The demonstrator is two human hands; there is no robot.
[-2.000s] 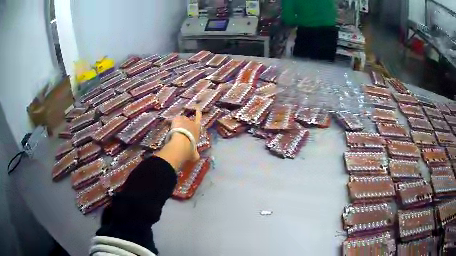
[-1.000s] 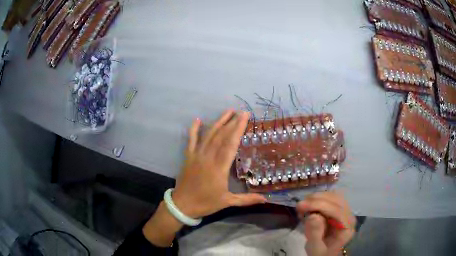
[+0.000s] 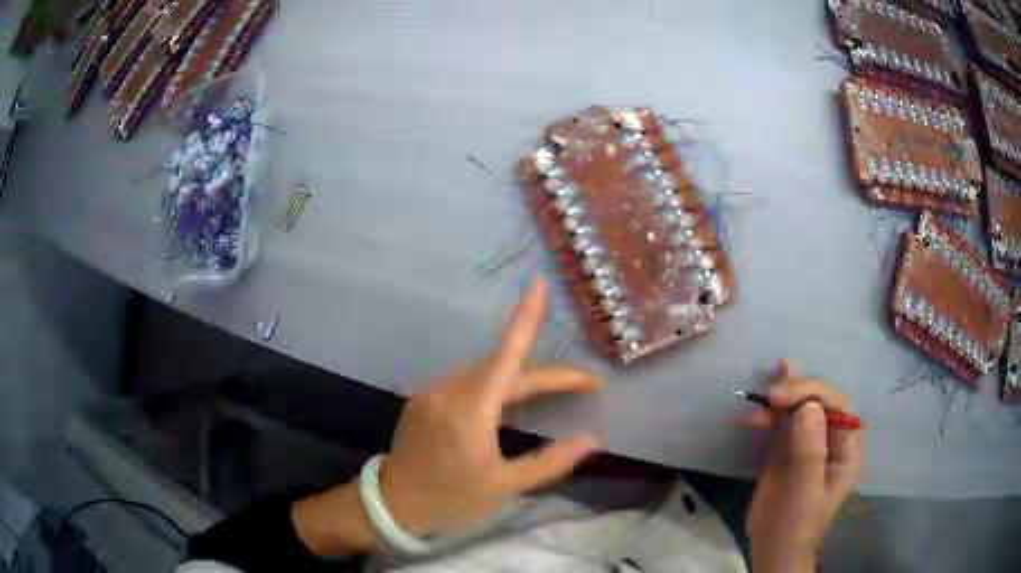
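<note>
A reddish-brown board (image 3: 633, 224) lies tilted on the table in front of me, with a row of silver-white parts along each long edge and thin dark wires sticking out on both sides. My left hand (image 3: 476, 431) is below and left of the board, fingers spread, holding nothing; its index fingertip is close to the board's lower left edge. My right hand (image 3: 806, 448) is to the lower right, apart from the board. It holds a pointed tool (image 3: 842, 420) with a red handle like a pen, its thin tip pointing left.
A clear parts box (image 3: 213, 185) with a white-and-purple tangle stands at left. A small ridged strip (image 3: 294, 208) lies beside it. A stray piece (image 3: 267, 327) lies near the table edge. Board piles are at far left (image 3: 190, 56) and at right (image 3: 912, 140).
The board has turned from lying crosswise to steeply slanted and sits farther from the table edge. My left hand has come off it and moved down; my right hand has moved right with the tool.
</note>
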